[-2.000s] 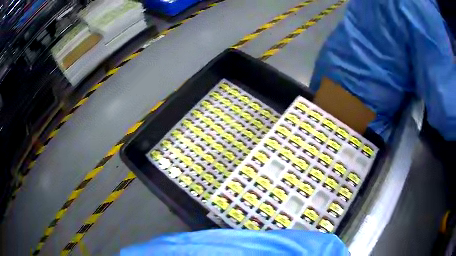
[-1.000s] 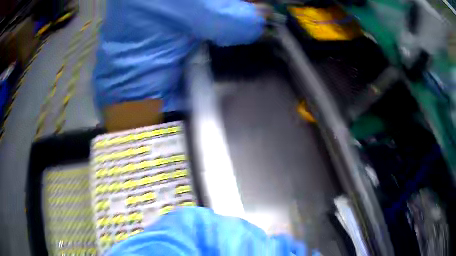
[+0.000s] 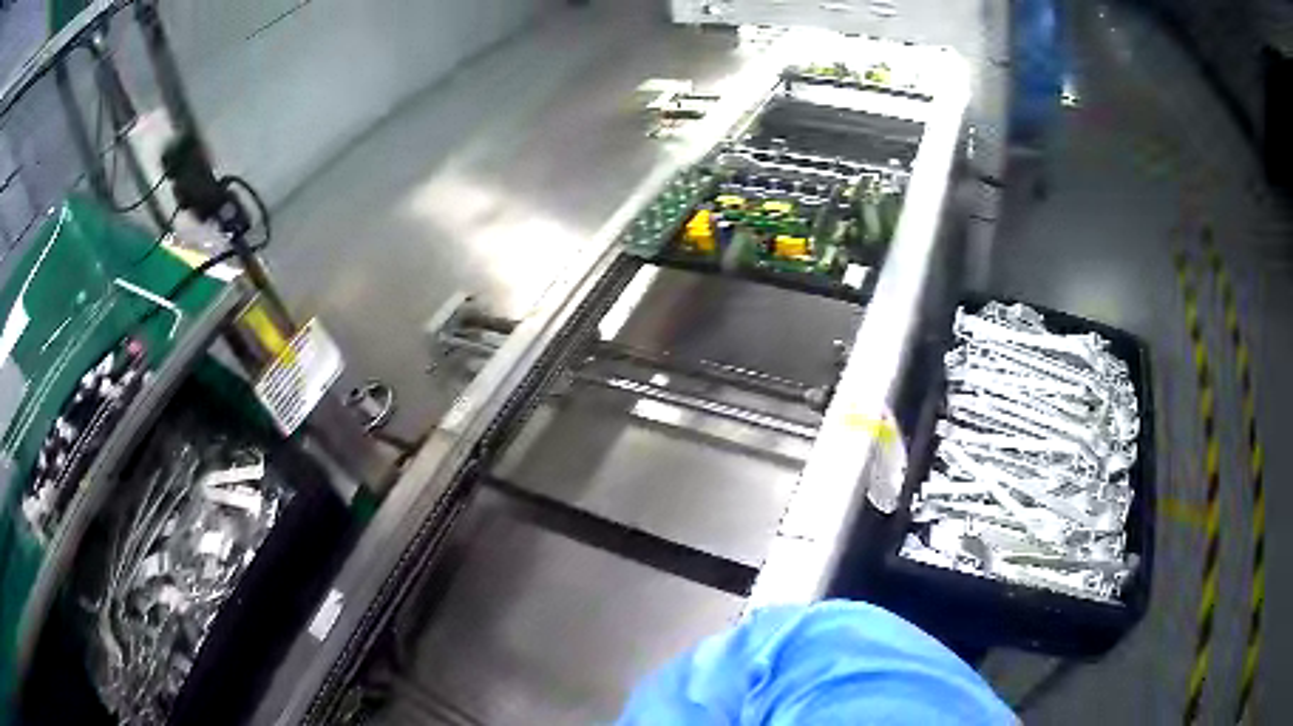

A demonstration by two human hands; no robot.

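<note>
A green circuit board (image 3: 787, 227) crowded with parts, some yellow-orange, lies in a carrier on the conveyor, toward the far end. The near stretch of the conveyor shows shiny metal plates (image 3: 667, 468) between its rails (image 3: 489, 433). A blue sleeve (image 3: 830, 674) of mine rises at the bottom edge. Neither of my hands is in the picture.
A black tote (image 3: 1142, 567) of silvery-white metal pieces (image 3: 1028, 447) stands right of the conveyor. A black bin of silvery parts (image 3: 185, 567) is at the lower left by a green surface (image 3: 99, 284). Yellow-black tape (image 3: 1212, 539) marks the floor at right. Part of a blue smock (image 3: 1038, 71) shows far back.
The view has swung away from the tote of yellow-topped parts and the nearby coworker. It now shows the conveyor with the board and the tote of metal pieces.
</note>
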